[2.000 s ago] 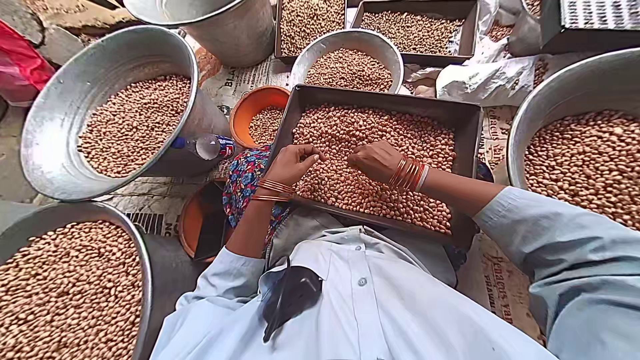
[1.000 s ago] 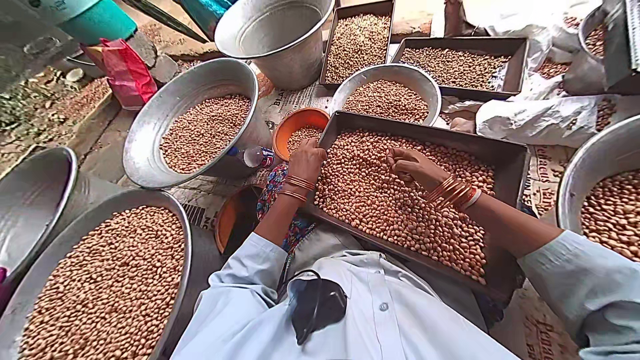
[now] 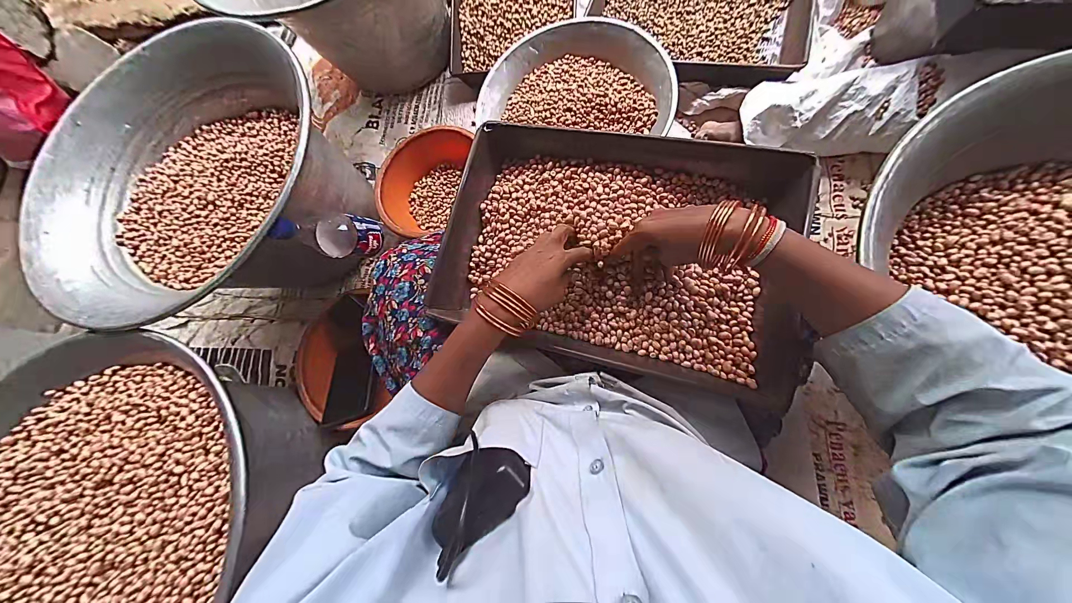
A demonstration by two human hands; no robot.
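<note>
A dark rectangular metal tray (image 3: 636, 146) rests on my lap, filled with small brown nuts or seeds (image 3: 670, 310). My left hand (image 3: 544, 268) lies over the middle of the heap, its fingertips down among the pieces. Close to its right, my right hand (image 3: 662, 239) reaches into the same heap with fingers bent down. Whether either hand pinches a piece is too small to tell. An orange bowl (image 3: 398, 193) with some of the same pieces stands beyond the tray's left edge.
Large metal tubs of the pieces stand at left (image 3: 306, 167), lower left (image 3: 239, 469) and right (image 3: 875, 193). A metal basin (image 3: 666, 67) and further trays lie beyond. A plastic bottle (image 3: 335, 236) and an orange bowl holding a dark object (image 3: 314, 368) are at left.
My left hand has moved from the tray's upper left edge, near the orange bowl, back over the heap beside my right hand. The view has shifted.
</note>
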